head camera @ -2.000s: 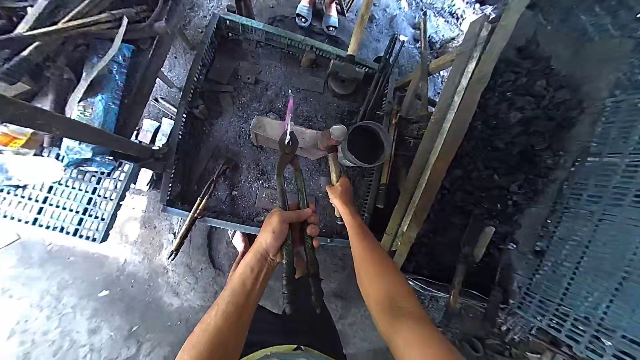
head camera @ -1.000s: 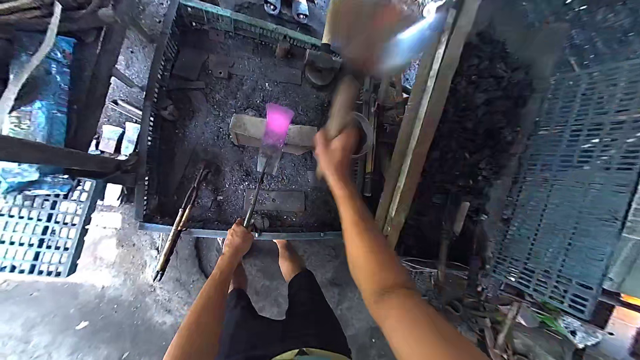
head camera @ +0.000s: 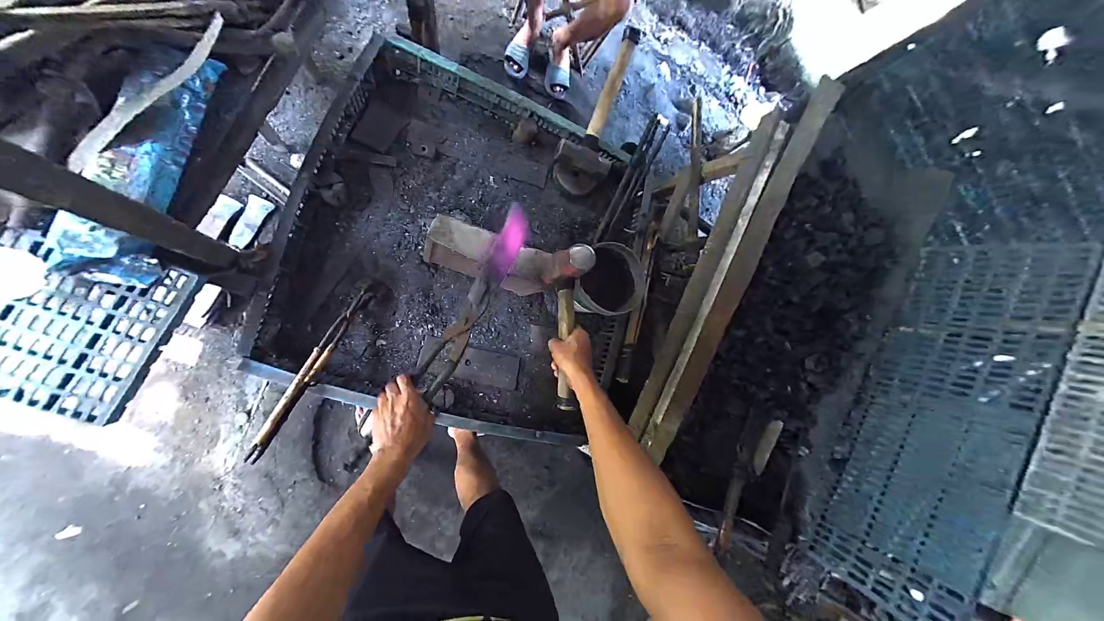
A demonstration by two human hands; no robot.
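Note:
My left hand [head camera: 402,416] grips the handles of long iron tongs [head camera: 455,338] at the near edge of the tray. Their jaws hold a hot metal blade [head camera: 509,240], glowing pink, which lies over the middle of a long steel anvil block [head camera: 457,245]. In my right hand [head camera: 572,355] is the wooden handle of a hammer [head camera: 565,323]; its head is at the block's right end, beside a round metal container [head camera: 611,278]. Whether the hammer touches the block I cannot tell.
A low frame [head camera: 302,185] surrounds the gritty work area. A second pair of tongs [head camera: 315,360] leans over its near left edge. A long-handled sledgehammer [head camera: 586,155] stands at the back. Wooden beams [head camera: 724,285] and charcoal [head camera: 811,293] lie right. Another person's sandaled feet [head camera: 539,65] are beyond.
The hammer, raised and blurred one second ago, is now down at the block's right end. My left hand's tongs slant more toward the right, with the glowing blade still in them.

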